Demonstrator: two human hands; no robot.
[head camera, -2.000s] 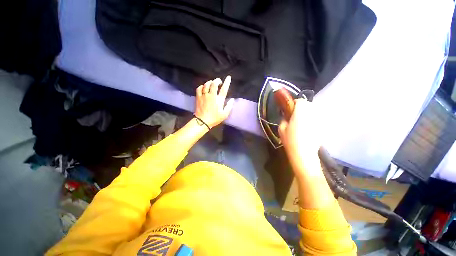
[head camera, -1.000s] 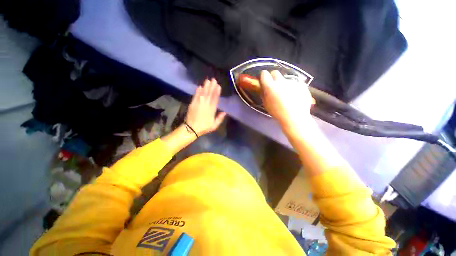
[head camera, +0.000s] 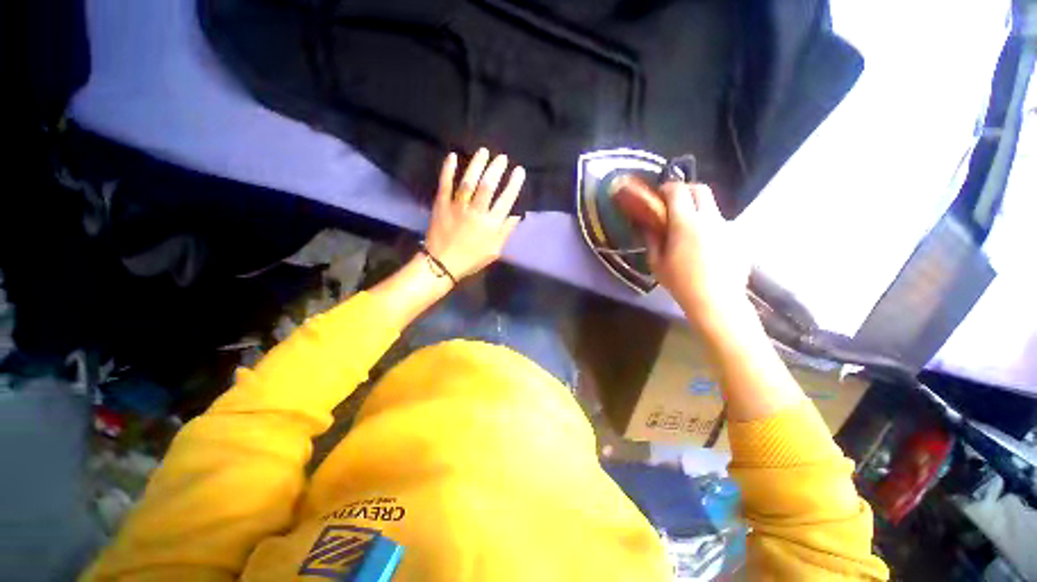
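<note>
A black garment panel (head camera: 387, 85) lies spread on the pale lilac table cover (head camera: 227, 131), with pocket-like seam lines near its middle. My left hand (head camera: 472, 216) lies flat with fingers spread on the panel's near edge and holds nothing. My right hand (head camera: 694, 244) grips the reddish-brown handle of the iron (head camera: 614, 216). The iron's pointed plate overlaps the near edge of the panel and of the table, to the right of my left hand. The plate's underside is hidden.
The black hose (head camera: 796, 330) trails right from the iron. A flat grey rest (head camera: 927, 296) is at the table's right edge. A cardboard box (head camera: 671, 392) stands below the table. Cloth scraps (head camera: 330, 256) lie on the left floor.
The iron has turned and moved right towards the near edge; its hose now hangs lower. My left hand's fingers have spread, and it now lies on the cloth's edge.
</note>
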